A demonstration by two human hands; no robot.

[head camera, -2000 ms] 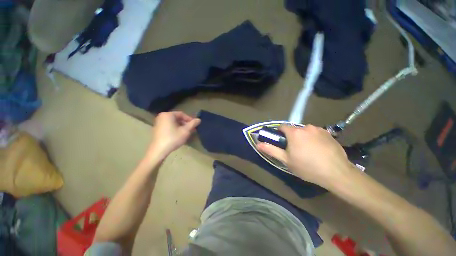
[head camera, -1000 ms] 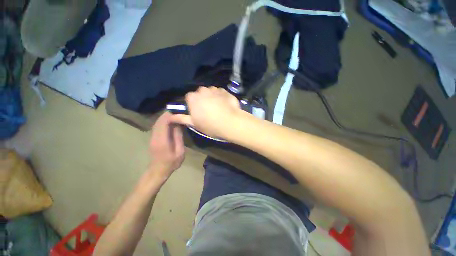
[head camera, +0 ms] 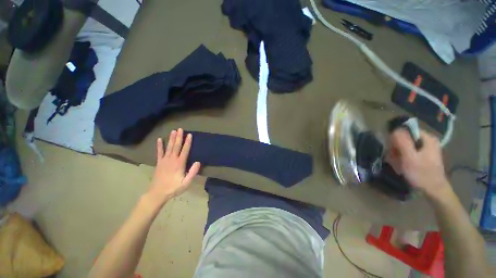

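A narrow navy cut piece lies flat along the table edge nearest my body. My left hand lies flat with fingers apart at its left end. My right hand grips the handle of the steam iron, right of the piece. The iron is blurred and tipped, its pale-rimmed soleplate facing left toward the piece. The white strip points toward me, its near end at the piece's upper edge. A stack of navy pieces lies left of centre. A looser navy pile lies beyond, beside the strip.
The iron rest is at the right, with the pale steam hose across it. Small black snips lie upper right near a blue tray. A padded arm bears a dark roll at upper left. A red stool stands below right.
The iron has moved from over the piece's left end to the right, off the fabric. My left hand has flattened on the left end. The view has shifted.
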